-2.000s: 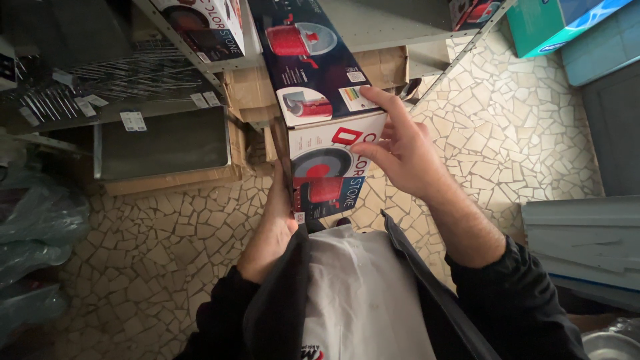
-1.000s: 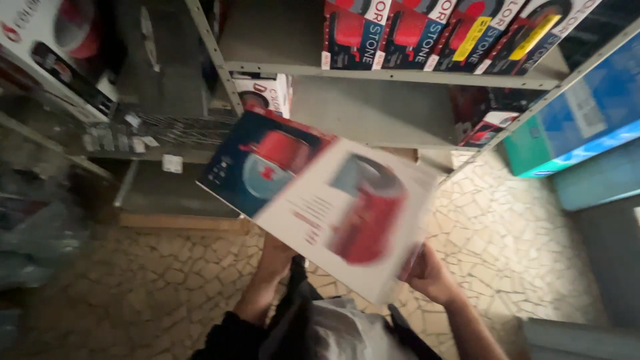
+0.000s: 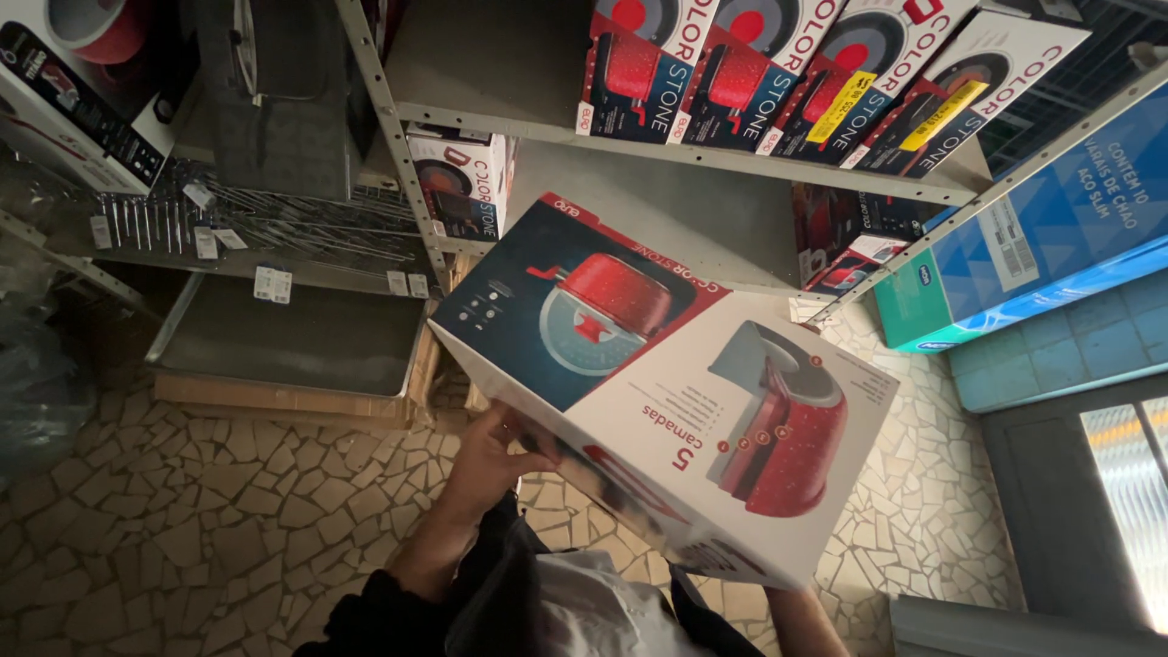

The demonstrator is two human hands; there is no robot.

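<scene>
A large Color Stone cookware box (image 3: 671,383), with red pots printed on it, is held tilted in front of my body. My left hand (image 3: 497,461) grips its near left edge, thumb on the side panel. Only the wrist and forearm (image 3: 803,620) of my right arm show below the box's near right corner; the hand is hidden behind the box. The box's far edge overlaps the view of a lower shelf (image 3: 657,196).
Several similar boxes (image 3: 730,78) stand on the upper shelf. Smaller boxes (image 3: 461,178) (image 3: 853,237) sit lower. Left are metal skewers (image 3: 274,228) and a baking tray (image 3: 283,338) over cardboard. A blue and green carton (image 3: 1031,219) lies right, above the stone-patterned floor (image 3: 274,511).
Two seconds ago the box stood lengthwise with my right hand on its top and side. It has since been turned to show a broad printed face, and my right hand has gone behind it.
</scene>
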